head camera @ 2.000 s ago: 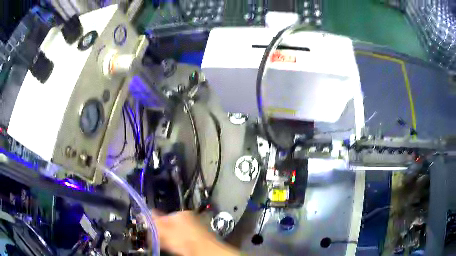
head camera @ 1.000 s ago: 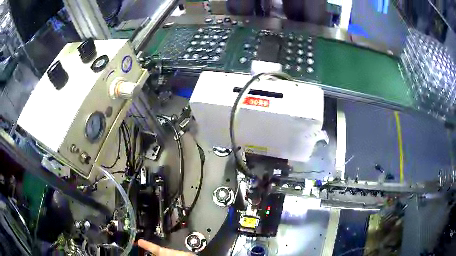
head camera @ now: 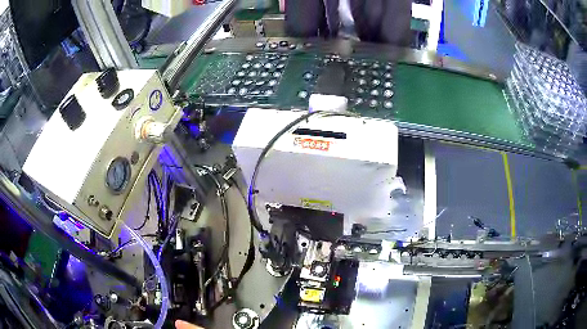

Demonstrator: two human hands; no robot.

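Only a fingertip of what looks like my right hand (head camera: 188,325) shows at the bottom edge, left of the fixture. The rest of it is cut off, so I cannot tell what it holds. My left hand is not in view. The rotary indexing table (head camera: 254,292) lies just ahead. A station fixture (head camera: 245,319) on it sits near the bottom edge. A black pick-up mechanism (head camera: 280,247) stands over another station. A sensor with a yellow label (head camera: 312,295) is beside the disc. A clear bluish air hose (head camera: 161,276) curves down at the left.
The cream control box (head camera: 96,154) is at the left. The white equipment cover (head camera: 315,160) stands beyond the disc. Behind, the green conveyor (head camera: 444,99) bears trays of round parts (head camera: 257,76). Stacked clear trays (head camera: 547,90) are at the right. A person's dark-clothed legs (head camera: 380,22) are behind.
The view has tilted up and shows more of the conveyor. The hand has slipped almost out at the bottom edge. The black mechanism now covers a station that showed before.
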